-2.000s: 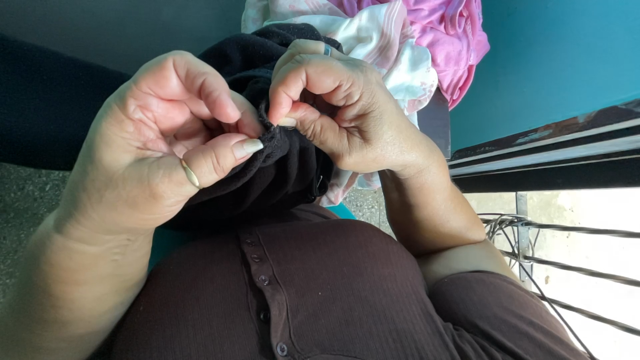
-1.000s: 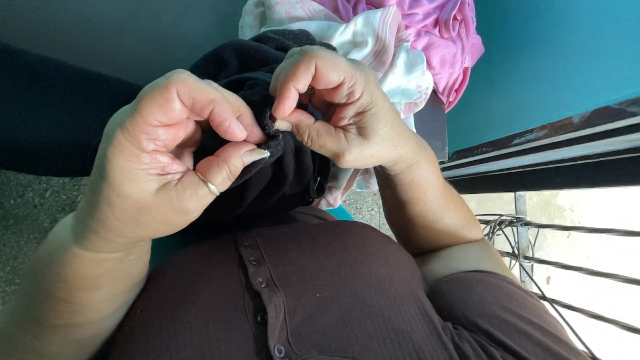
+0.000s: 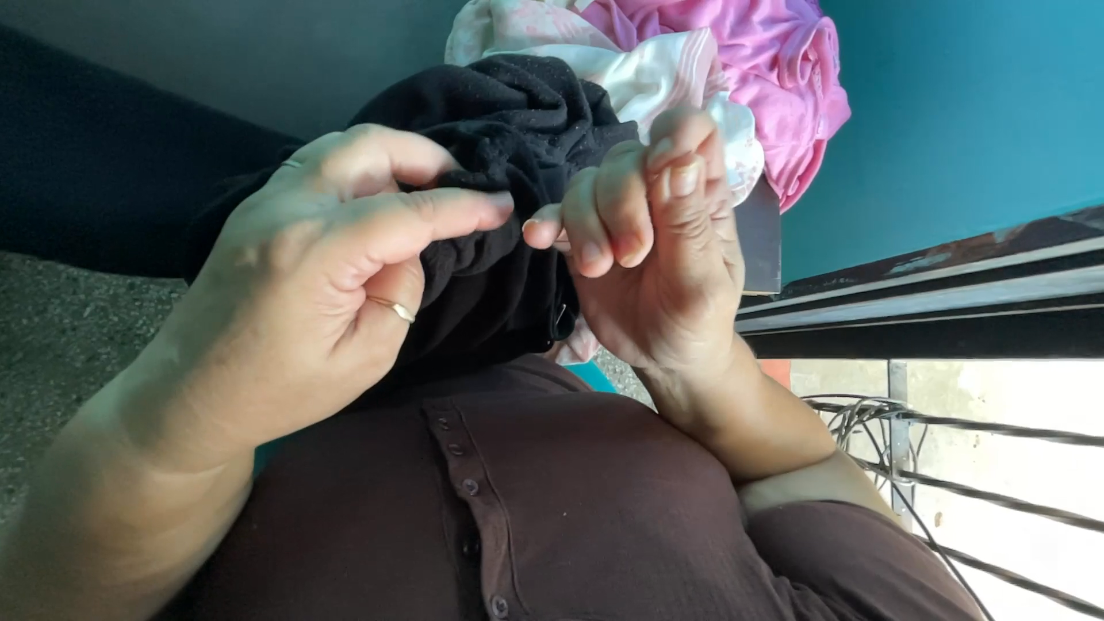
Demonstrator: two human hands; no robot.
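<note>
A bunched black cloth garment lies over my lap, between and behind my hands. My left hand, with a ring on one finger, has its fingertips on a fold of this garment and pinches it. To the right, my right hand is raised off the black cloth with its fingers curled and thumb against the index finger. Whether something thin, such as a needle or thread, is between those fingertips cannot be made out.
White and pink patterned cloth and a bright pink cloth are heaped behind the garment, on a dark surface. A teal wall stands at the right, above a dark window frame. Metal bars with tangled cables are below it.
My right hand has let go of the black cloth and moved away to the right, turning its fingers up. My left hand has turned over, its back now toward the camera.
</note>
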